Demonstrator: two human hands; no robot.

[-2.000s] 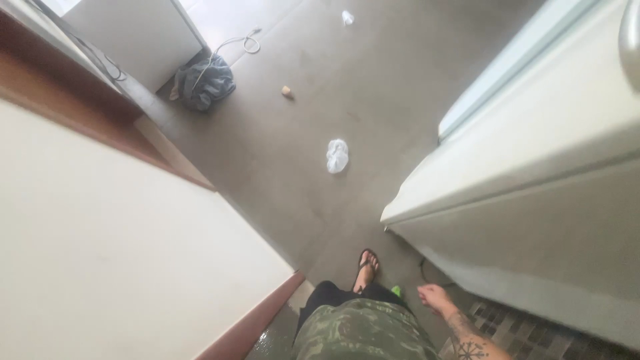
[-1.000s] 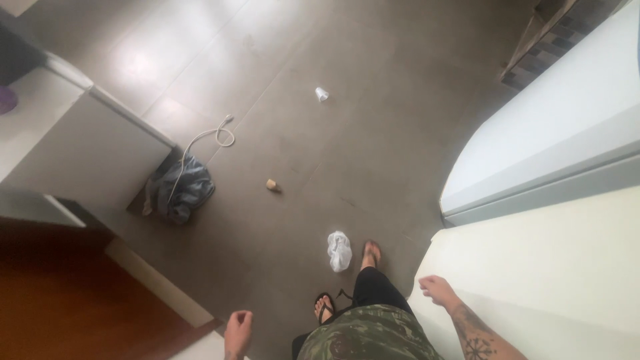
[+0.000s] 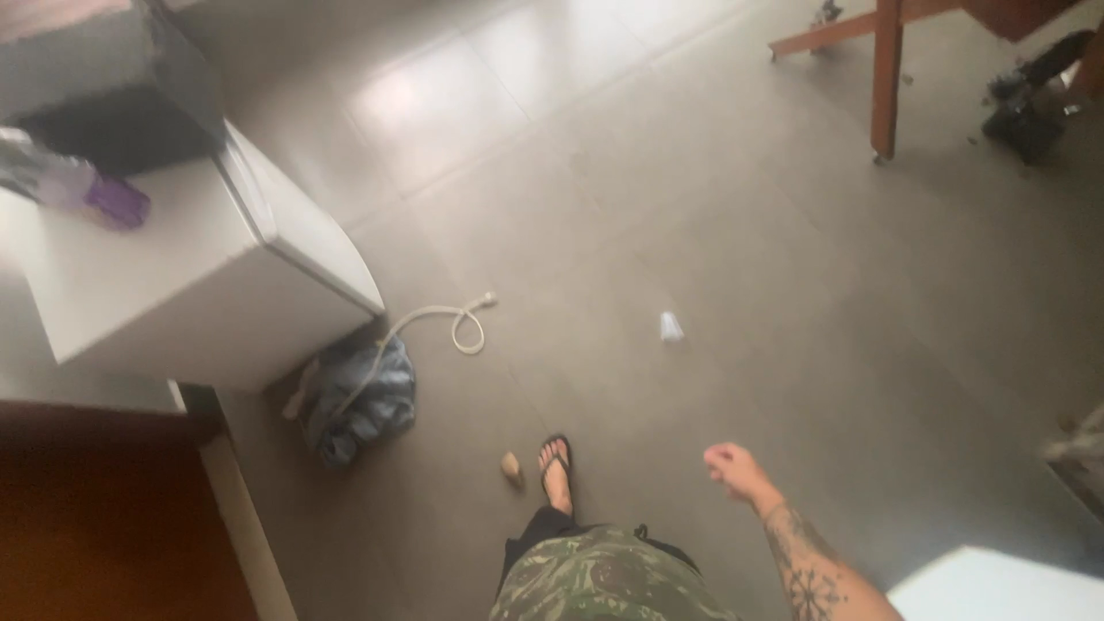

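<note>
My right hand (image 3: 738,471) hangs above the grey tiled floor at the lower right, its fingers loosely curled and nothing visible in them. Ahead of it lies a small white object (image 3: 671,328), too blurred to name. A small brownish object (image 3: 511,467) rests beside my foot in its black flip-flop (image 3: 556,457). Farther left, a dark grey-blue plastic bag (image 3: 379,392) sits against a white appliance, with a pale cable (image 3: 431,309) running over it and curling on the floor. My left hand is out of the frame.
The white appliance (image 3: 185,302) stands at the left, bearing a dark grey box (image 3: 112,86) and a purple-capped container (image 3: 118,203). Wooden furniture legs (image 3: 886,86) stand at the upper right. A white surface (image 3: 1000,591) juts in at the lower right, and brown wood (image 3: 112,526) is at the lower left.
I have walked forward; the crumpled white thing on the floor has dropped out of view. My left hand, seen a second ago at the bottom, has left the frame. The view has turned.
</note>
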